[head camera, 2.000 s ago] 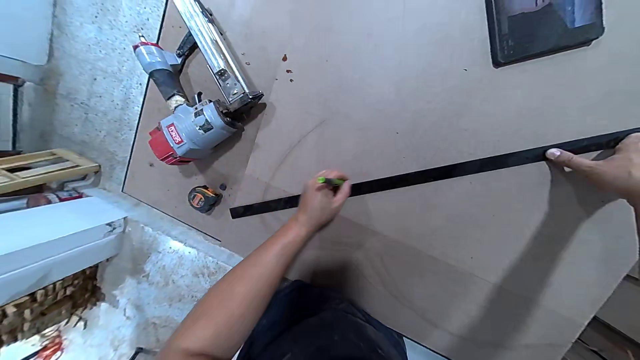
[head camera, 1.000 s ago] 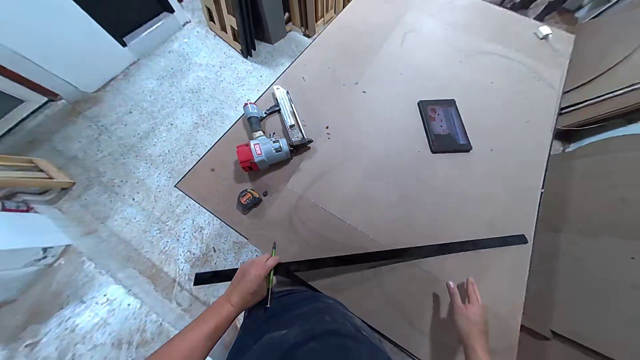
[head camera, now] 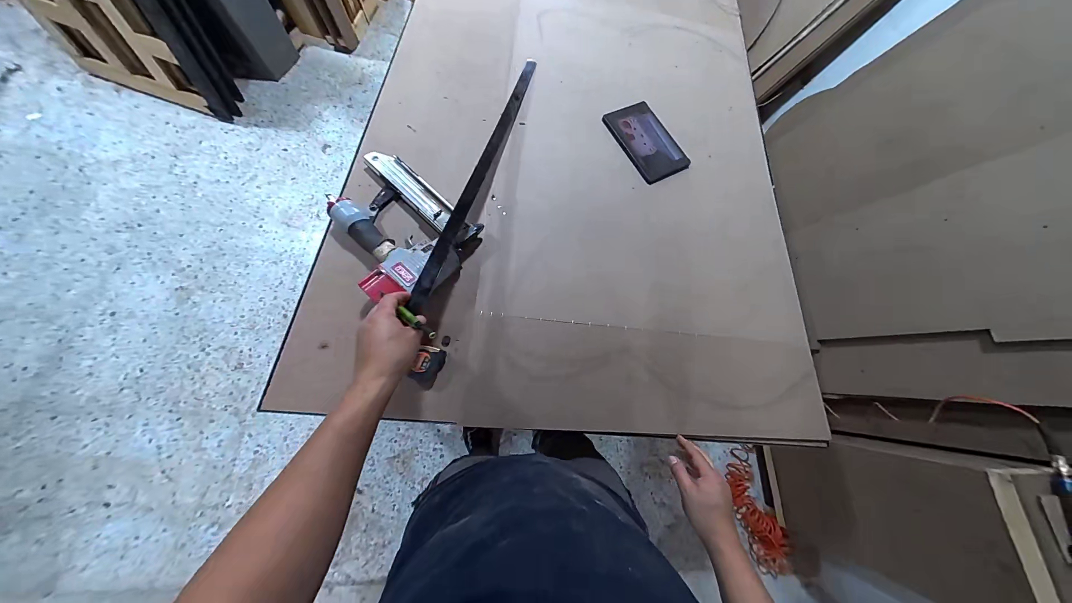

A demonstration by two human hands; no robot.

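My left hand (head camera: pixel 389 339) grips the near end of a long, dark flat strip (head camera: pixel 486 163), along with a green pencil or marker (head camera: pixel 408 316). The strip points away from me and passes over a grey and red pneumatic nailer (head camera: pixel 402 266) that lies on the brown sheet panel (head camera: pixel 620 268). Just beside this hand a tape measure (head camera: pixel 428 363) rests on the panel. Near the panel's front edge is my right hand (head camera: pixel 702 486), empty, its fingers apart.
A tablet (head camera: pixel 646 142) lies on the panel's far right part. Stacked boards (head camera: pixel 921 209) stand to the right, with a coiled orange air hose (head camera: pixel 756 519) below them. Wooden frames and dark panels (head camera: pixel 180 50) are at the back left, on the speckled floor (head camera: pixel 167 234).
The strip has swung from lying across the near part of the panel to pointing away, over the nailer. My right hand has left the strip. The view has turned greatly.
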